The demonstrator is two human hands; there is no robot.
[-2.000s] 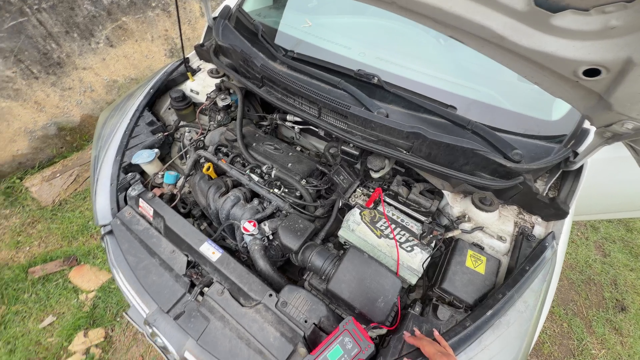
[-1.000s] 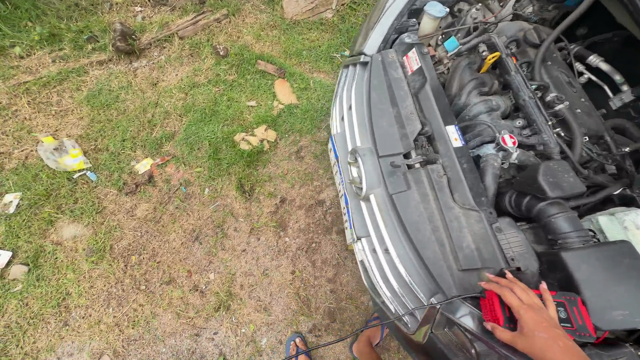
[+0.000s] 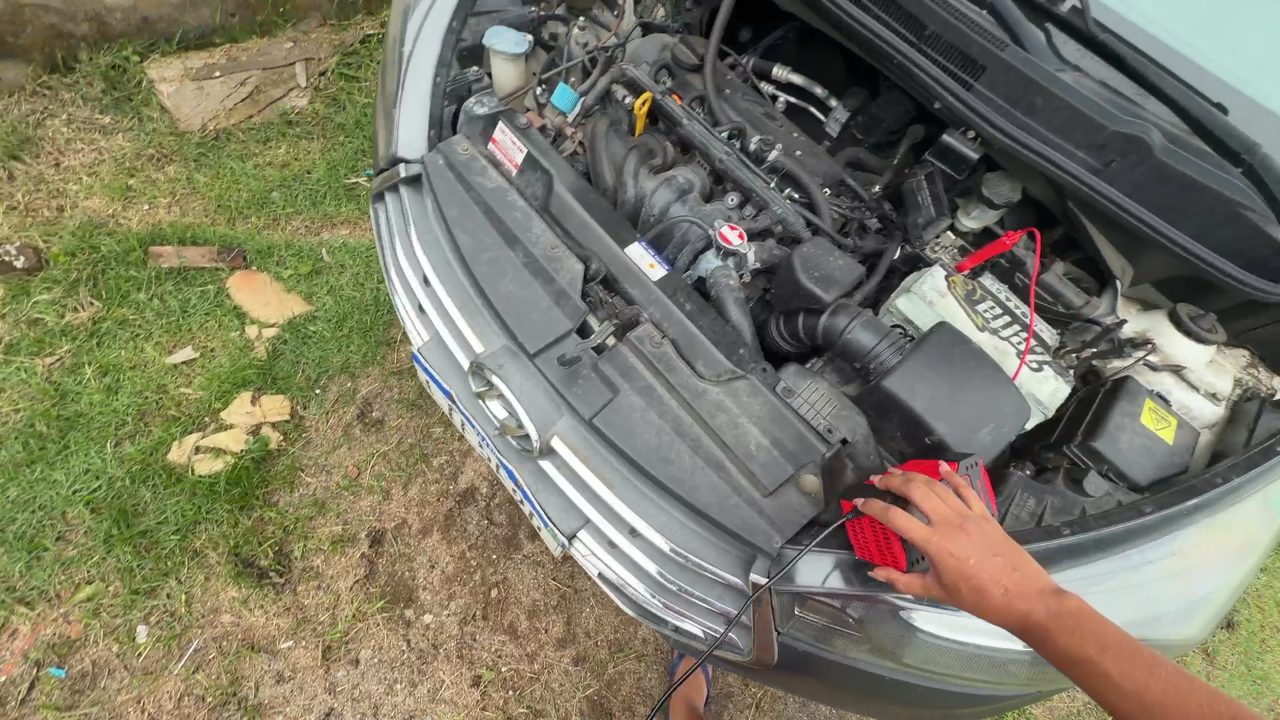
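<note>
My right hand (image 3: 955,545) rests with its fingers spread over a red and black battery charger (image 3: 880,535), which sits on the front edge of the engine bay above the headlight. Its fingertips lie on the casing beside a black cable (image 3: 735,615) that runs down over the bumper. Farther back, a red clamp (image 3: 990,250) is at the white car battery (image 3: 985,320), and a thin red lead (image 3: 1034,290) comes down from it behind the black air filter box (image 3: 945,390). My left hand is out of the picture.
The raised-hood car's radiator cover (image 3: 700,420) spans the front, beside the engine (image 3: 690,150). A black fuse box (image 3: 1130,430) with a yellow label is at the right. A foot in a sandal (image 3: 688,690) shows below the bumper. Grass (image 3: 330,190) and flat stones (image 3: 265,297) lie left.
My right hand, at the bottom edge two seconds ago, has come over the charger and is on it. The view has swung left, then partly back toward the engine bay.
</note>
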